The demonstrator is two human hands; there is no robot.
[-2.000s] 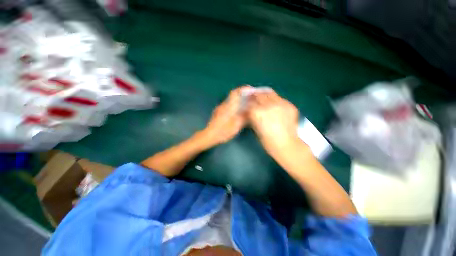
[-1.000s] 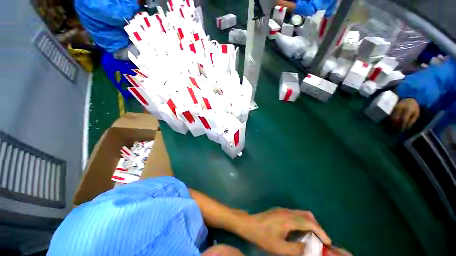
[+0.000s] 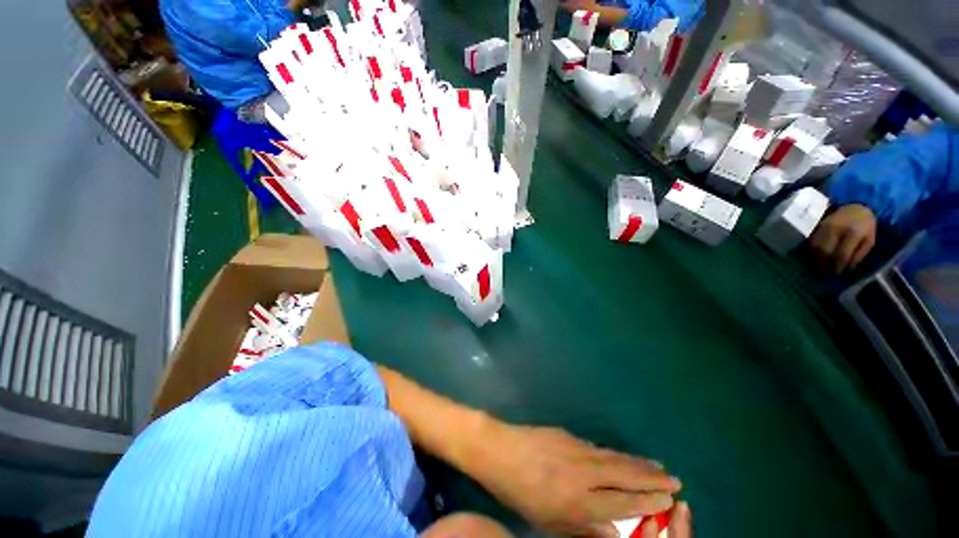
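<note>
A small white-and-red carton [image 3: 629, 526] shows at the bottom edge of the head view, partly cut off and covered by the hands. My left hand [image 3: 573, 478] lies across its top with the fingers together and straight. Only the fingertips of my right hand [image 3: 679, 519] show, against the carton's right side; the rest is out of the picture. A large pile of white cartons with red bands [image 3: 389, 200] stands on the green bench [image 3: 631, 357], ahead and left of my hands.
An open brown box [image 3: 328, 315] with white-and-red pieces is at left. A metal post [image 3: 526, 116] rises beside the pile. Cartons [image 3: 632, 209] and rounded white items [image 3: 709, 144] lie beyond. Another person's hand [image 3: 844, 236] is at right, near a dark-framed machine part [image 3: 906, 342]. Another blue sleeve [image 3: 216, 42] is top left.
The view has swung left since the earliest frame. Since the middle frame, my left hand has flattened over the carton, and more of the carton is hidden. Two bench cartons sit farther from the post.
</note>
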